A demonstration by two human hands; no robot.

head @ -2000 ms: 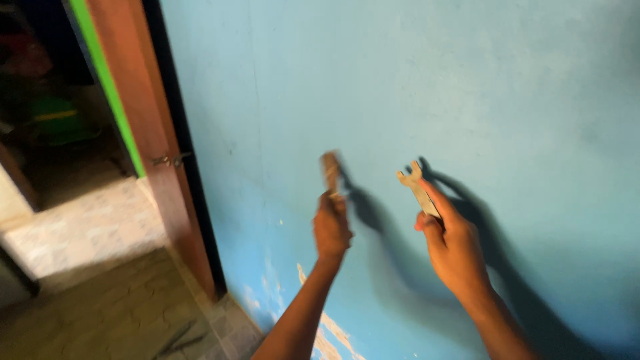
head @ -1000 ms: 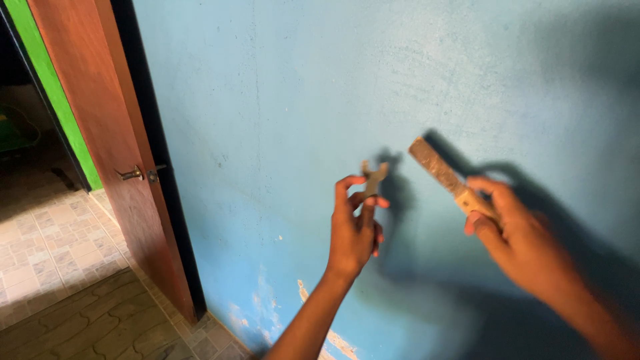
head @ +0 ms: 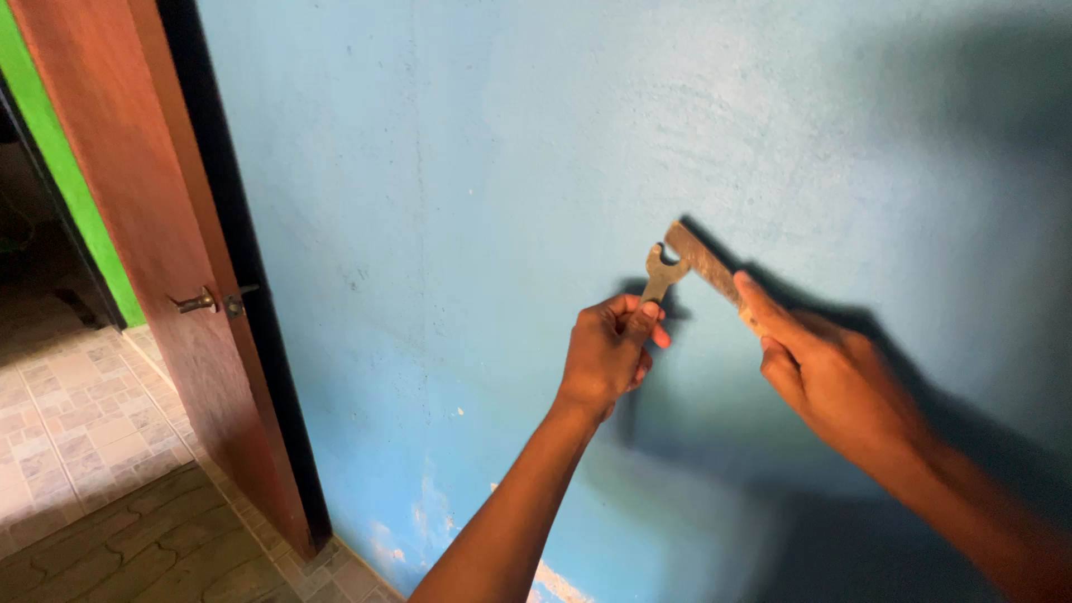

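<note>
Between thumb and fingers, my left hand [head: 610, 352] holds an open-end wrench [head: 664, 270] upright, its jaw pointing up. My right hand [head: 837, 373] grips the pale handle of a scraper or knife with a flat, rusty blade [head: 705, 264], the forefinger laid along it. The blade slants up to the left, just behind or against the right side of the wrench's jaw; whether they touch is hard to tell. Both tools are in front of a blue painted wall [head: 519, 167], close to it, and cast shadows there.
At the left stands an open brown wooden door [head: 142, 209] with a metal lever handle [head: 196, 301]. Tiled floor [head: 84, 410] and a darker patterned floor area [head: 126, 536] lie below. Paint is peeling low on the wall [head: 559, 582].
Two seconds ago the wrench was in my right hand and the bladed tool in my left; one second ago they were swapped. Since then the two tools have come together.
</note>
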